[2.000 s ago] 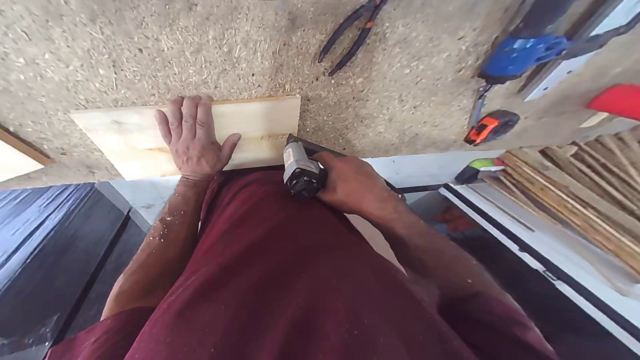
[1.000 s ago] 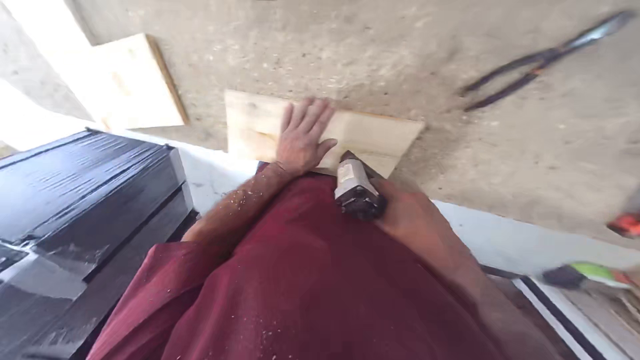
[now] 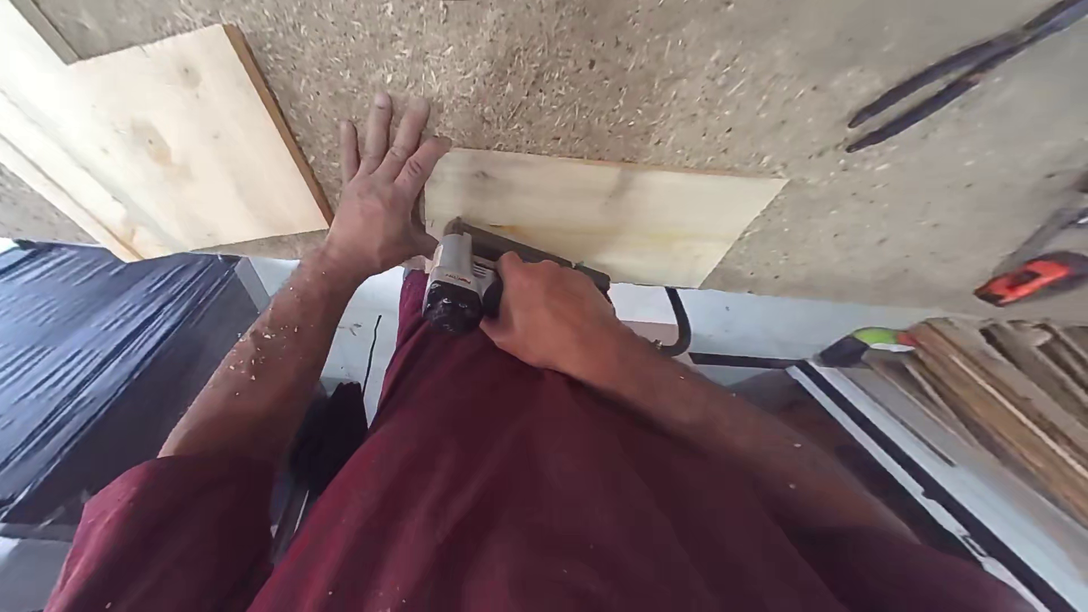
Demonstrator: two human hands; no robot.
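A pale wooden board (image 3: 595,204) with slanted ends lies along the near edge of the particleboard worktop (image 3: 663,85). My right hand (image 3: 552,310) is wrapped round the handle of a pneumatic nailer or stapler (image 3: 455,285), whose nose rests at the board's left end. At that same end, my left hand (image 3: 382,200) lies with its fingers spread, the thumb beside the tool and the fingertips on the worktop and at the board's corner. A black hose (image 3: 680,323) shows below the board, beyond my right wrist.
Joined pale boards (image 3: 195,144) lie at the left. Pliers (image 3: 943,81) are at the upper right, with an orange and black tape measure (image 3: 1033,276) below them. Wood strips (image 3: 1011,399) are stacked at the lower right. Black-wrapped material (image 3: 110,365) stands at the lower left.
My left hand has moved from the middle of the board to its left end. The tool in my right hand has shifted from the board's right part to its left end. The view has moved.
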